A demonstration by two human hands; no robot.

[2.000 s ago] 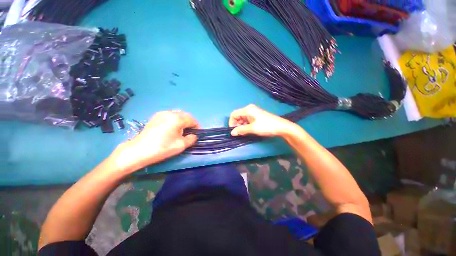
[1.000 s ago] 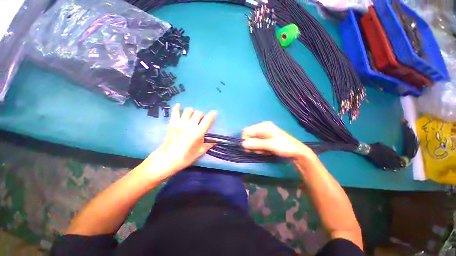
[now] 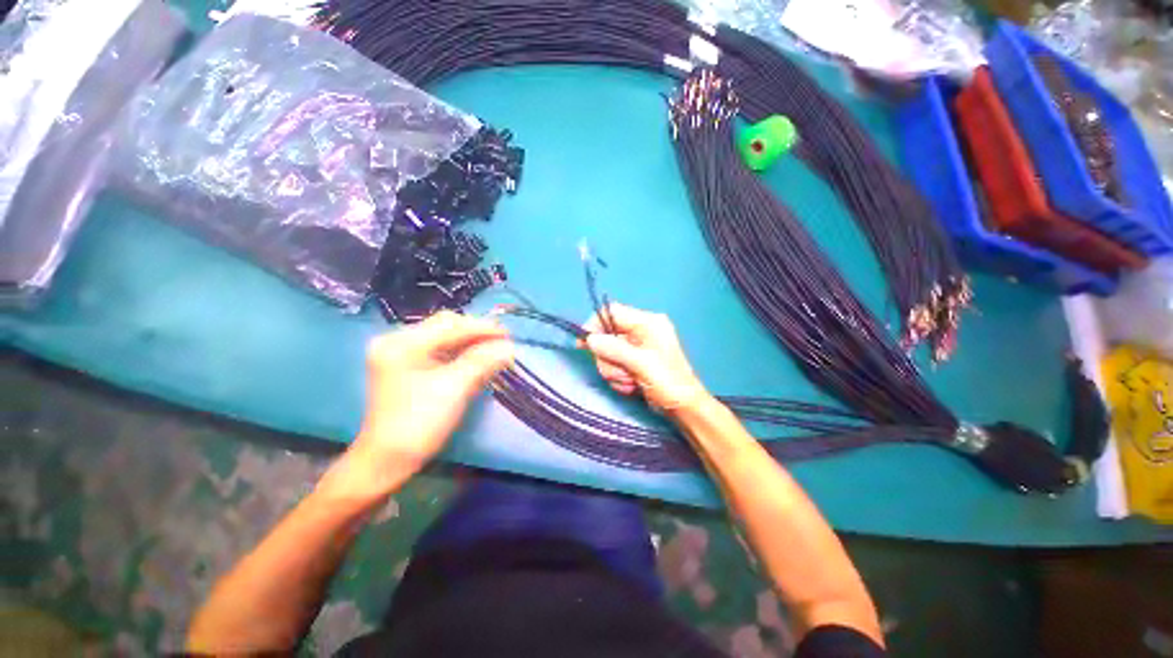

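My right hand (image 3: 633, 350) is closed on a few thin black cables, whose ends stick out to the upper left of the fingers. My left hand (image 3: 431, 386) is slightly blurred beside the working bundle of black cables (image 3: 585, 437); its fingertips are pinched near the cable ends, and I cannot tell what is between them. The bundle curves right to a silvery tie (image 3: 970, 438). A pile of short black sleeves (image 3: 444, 244) spills from a clear plastic bag (image 3: 277, 154) behind my left hand.
Large black cable bundles (image 3: 785, 257) curve across the back and right. A green roll (image 3: 767, 143) lies between them. Blue bins (image 3: 939, 180) and a red bin (image 3: 1010, 167) stand at the upper right. A second plastic bag (image 3: 58, 167) is far left, a yellow bag (image 3: 1145, 411) far right.
The view has shifted, showing more of the back bundles. My right hand now holds a few cables raised apart from the bundle. My left hand has left its flat grip on the bundle.
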